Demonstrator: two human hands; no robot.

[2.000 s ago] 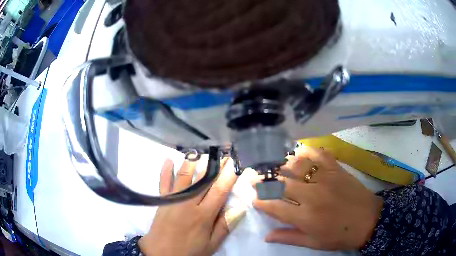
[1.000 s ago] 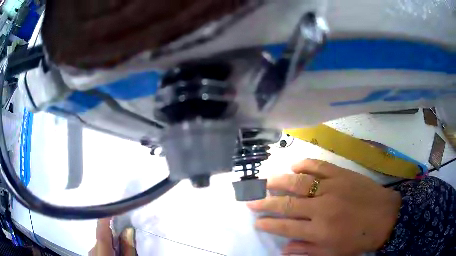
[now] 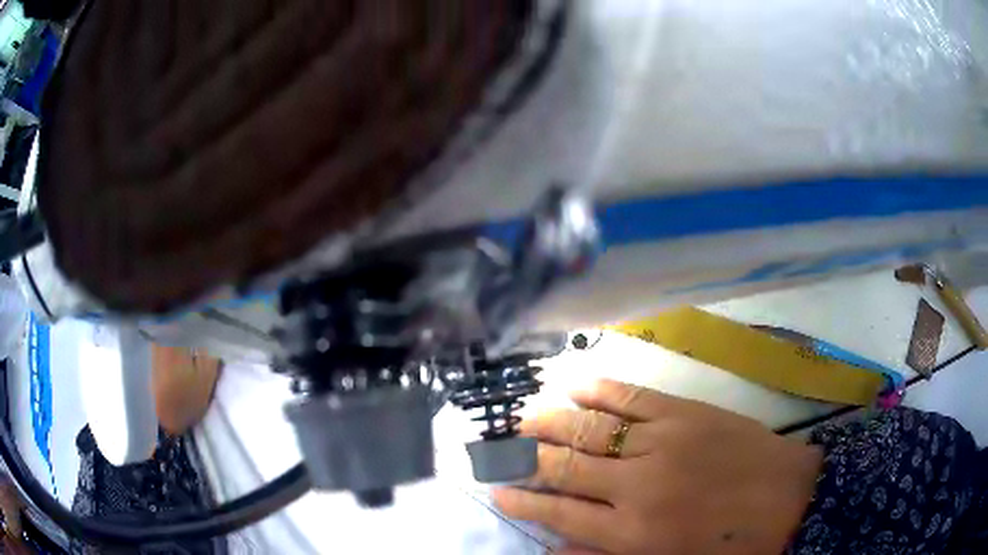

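White fabric (image 3: 255, 434) lies under the machine head, with a fine dark line across it near my right fingers. My right hand (image 3: 672, 466) rests flat on it, palm down, right of the needle area, with a gold ring on one finger. My left hand (image 3: 184, 385) is at the left, partly hidden behind a white rounded device (image 3: 117, 390); its fingertips and any hold on the fabric are hidden. Its dark patterned sleeve shows below. The tension assembly (image 3: 363, 434) blocks the view of the needle and presser foot.
The white machine head (image 3: 737, 98) with its brown quilted pad (image 3: 249, 141) fills the top. A yellow strip (image 3: 758, 356) lies behind my right hand, with blue and pink snips (image 3: 891, 390) by its end. A brown swatch (image 3: 925, 336) and a tan-handled tool (image 3: 959, 309) lie far right.
My left hand has moved from the fabric beside the needle, down to the lower left, then up behind the white device. My right hand stays flat on the fabric. The view has shifted closer to the head.
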